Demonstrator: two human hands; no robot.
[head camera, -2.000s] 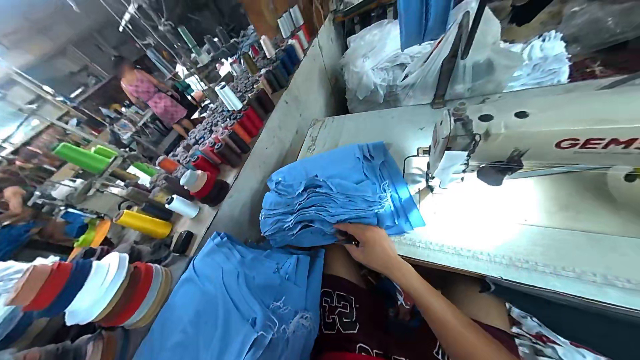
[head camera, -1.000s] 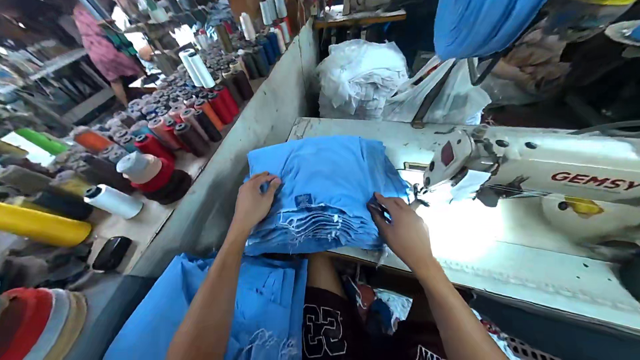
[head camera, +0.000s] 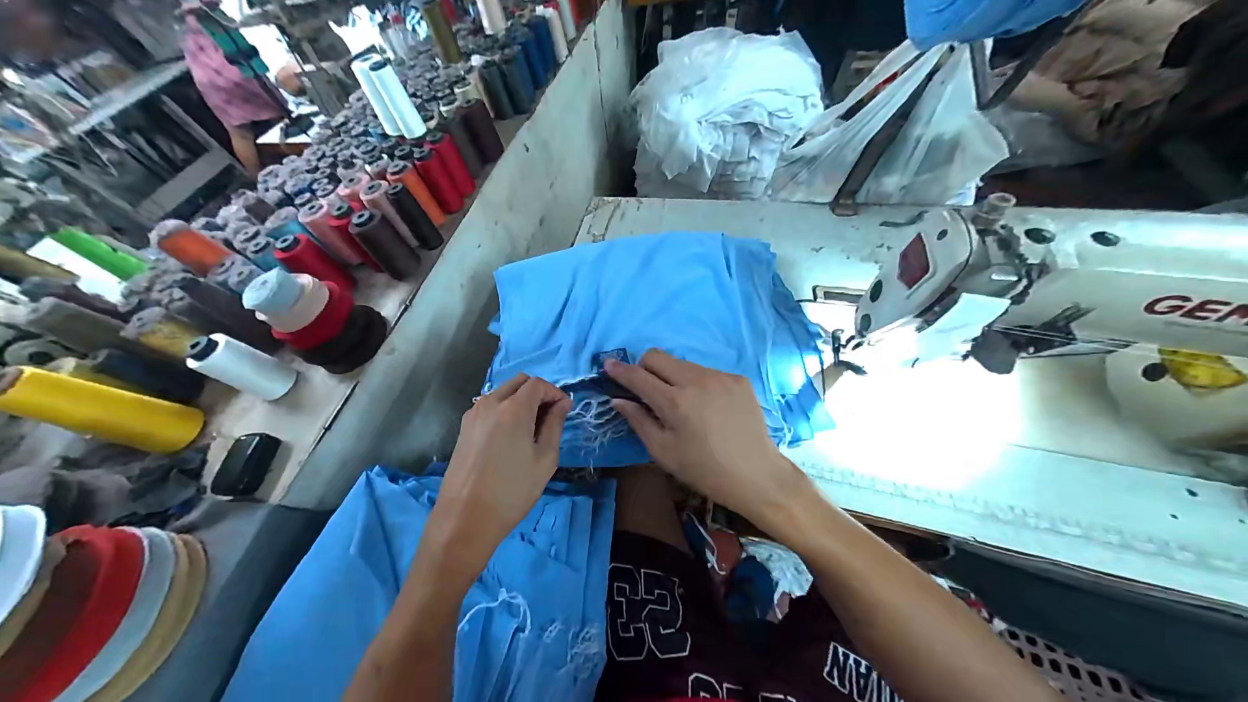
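Observation:
A stack of light blue fabric pieces (head camera: 643,292) lies on the sewing table, left of the needle area of a white industrial sewing machine (head camera: 1102,292). At its near edge, my left hand (head camera: 512,429) pinches the fabric edge between thumb and fingers. Close to its right, my right hand (head camera: 697,414) grips the same edge beside a small dark blue patch (head camera: 612,359), with a small dark object partly hidden under its fingers. Frayed white threads hang between the hands. More blue fabric (head camera: 390,585) lies lower left, partly behind my left forearm.
Thread spools, including a yellow spool (head camera: 107,409) and a white spool (head camera: 241,367), stand or lie left of a raised board (head camera: 487,253). White bundled cloth (head camera: 726,97) and a plastic bag (head camera: 926,136) are behind the table. A person (head camera: 229,73) stands at far upper left.
Both hands have come together at the stack's near edge; one second ago they were apart at its two sides. Two seconds ago only the right hand was visible, at the stack's near edge.

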